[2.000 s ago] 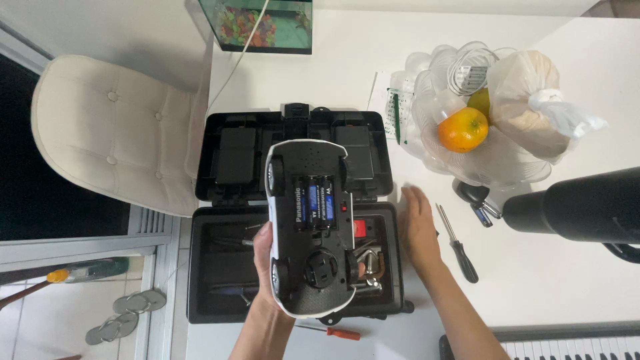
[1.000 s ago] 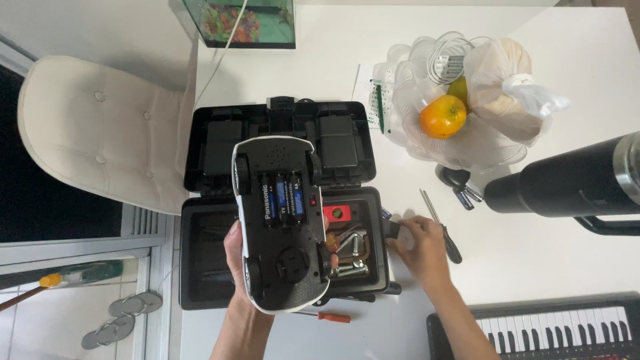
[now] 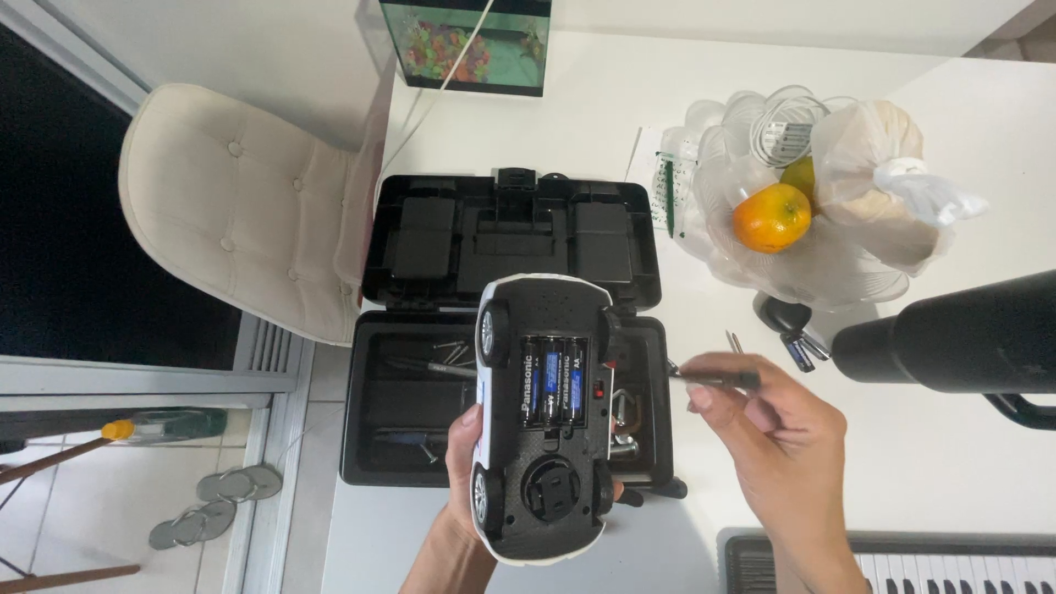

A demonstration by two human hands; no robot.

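My left hand (image 3: 466, 462) holds a white toy car (image 3: 544, 421) with its black underside facing up. The open battery compartment holds several AA batteries (image 3: 551, 381), and a small red switch (image 3: 599, 389) is beside it. My right hand (image 3: 771, 412), to the right of the car, pinches a thin, dark flat piece (image 3: 722, 379) seen nearly edge-on; its exact kind is unclear. Under the car lies an open black toolbox (image 3: 355, 412) with screws (image 3: 450, 353) and other tools, partly hidden by the car. Thin metal shafts (image 3: 734, 340) show just behind my right hand.
A clear fruit bowl (image 3: 858, 285) holds an orange fruit (image 3: 771, 218) and a tied plastic bag (image 3: 874, 181). A black tumbler (image 3: 973, 330) is at the right, a piano keyboard (image 3: 949, 573) at the lower right. An aquarium (image 3: 470, 49) and a cushioned chair (image 3: 239, 214) stand beyond the toolbox.
My right hand was empty beside the toolbox, then reached its right edge and took the dark piece; it now holds it raised. My left hand keeps hold of the toy car.
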